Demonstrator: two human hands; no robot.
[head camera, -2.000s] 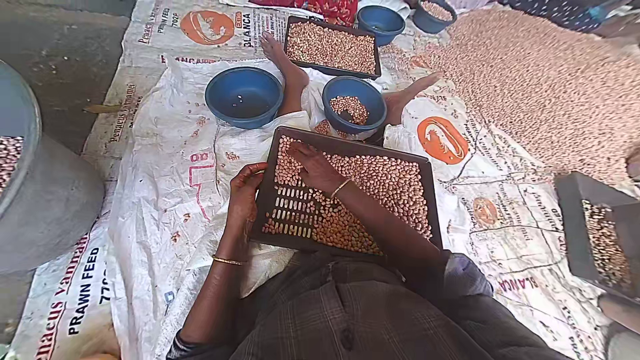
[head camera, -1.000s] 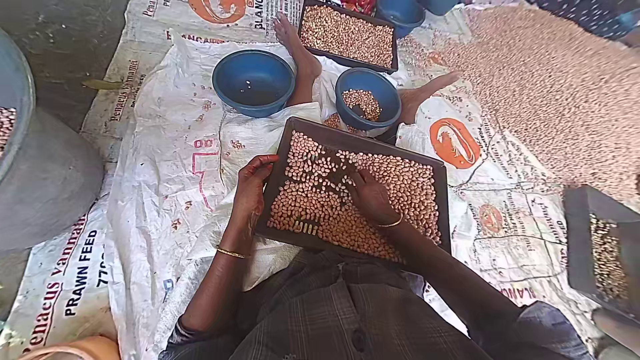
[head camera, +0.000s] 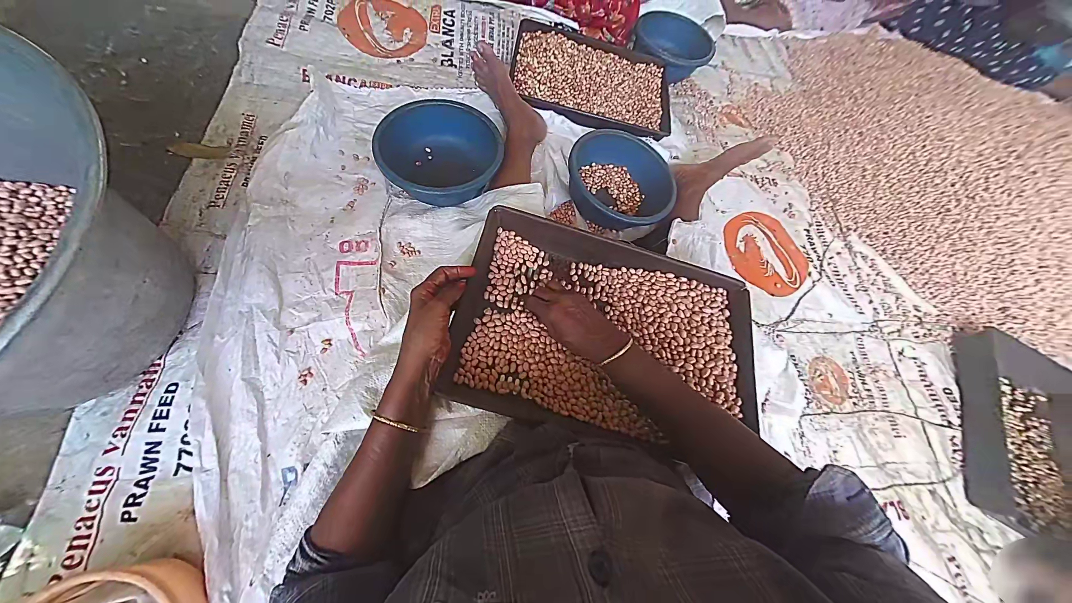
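Note:
A dark rectangular tray (head camera: 615, 236) lies tilted across my lap, covered in a layer of pinkish-brown nuts or seeds (head camera: 670, 327). My left hand (head camera: 433, 314) grips the tray's left edge, thumb and fingers at the rim. My right hand (head camera: 574, 318) is down among the nuts left of the tray's middle, fingertips bent together and touching them; whether anything is pinched there cannot be told. Just beyond the tray stand a blue bowl (head camera: 615, 142) with some nuts in it and another blue bowl (head camera: 438, 188) holding only a few.
Beyond my feet lie a second full tray (head camera: 590, 75) and a blue bowl (head camera: 674, 42). A large pile of nuts (head camera: 913, 167) spreads at the right, near another dark tray (head camera: 984, 419). A big metal tub (head camera: 109, 310) stands left, on printed sacks (head camera: 285, 209). Other people sit at the top.
My right hand has moved around over the tray, and the nuts have spread over the slotted bottom that showed at its left part two seconds ago. My left hand has stayed on the left edge.

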